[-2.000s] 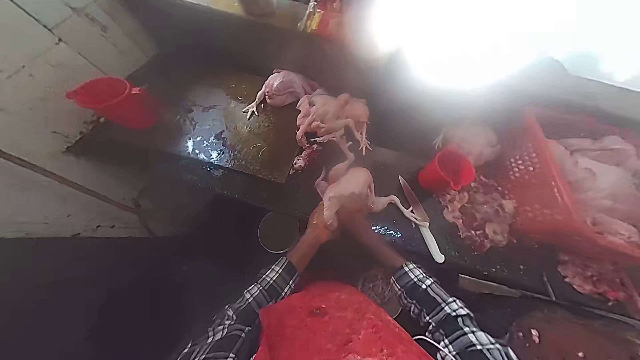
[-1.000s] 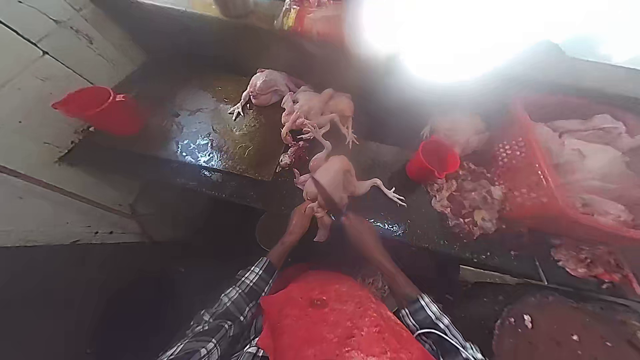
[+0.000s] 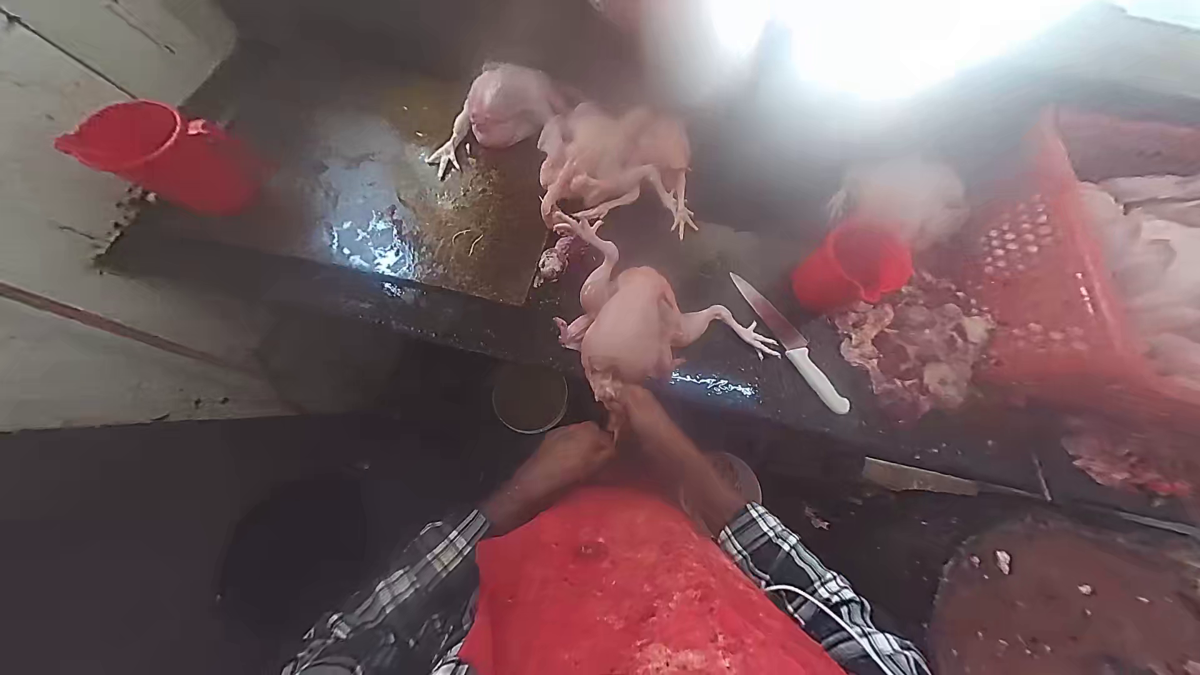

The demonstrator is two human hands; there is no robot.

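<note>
A plucked chicken (image 3: 630, 328) lies at the front edge of the dark counter, its feet pointing away and to the right. My left hand (image 3: 579, 450) is closed on the neck end that hangs over the edge. Against the same end, partly behind the bird, is my right hand (image 3: 639, 408); its fingers are hard to make out. A knife with a white handle (image 3: 818, 380) lies right of the bird, blade towards the back. Behind are another plucked chicken (image 3: 614, 155) and a further one (image 3: 511, 105) beside it. Small dark red scraps (image 3: 555, 260) lie near the raised foot.
A red plastic jug (image 3: 178, 159) stands at the left. On the right are a red cup (image 3: 855, 265), a heap of offal (image 3: 923, 342) and a red perforated crate (image 3: 1041, 272) of poultry. A round container (image 3: 530, 398) sits below the counter edge; a round brown surface (image 3: 1069, 600) is lower right.
My hands have moved down off the bird's body to its neck end, below the counter edge. The knife, not visible a second ago, shows on the counter right of the bird.
</note>
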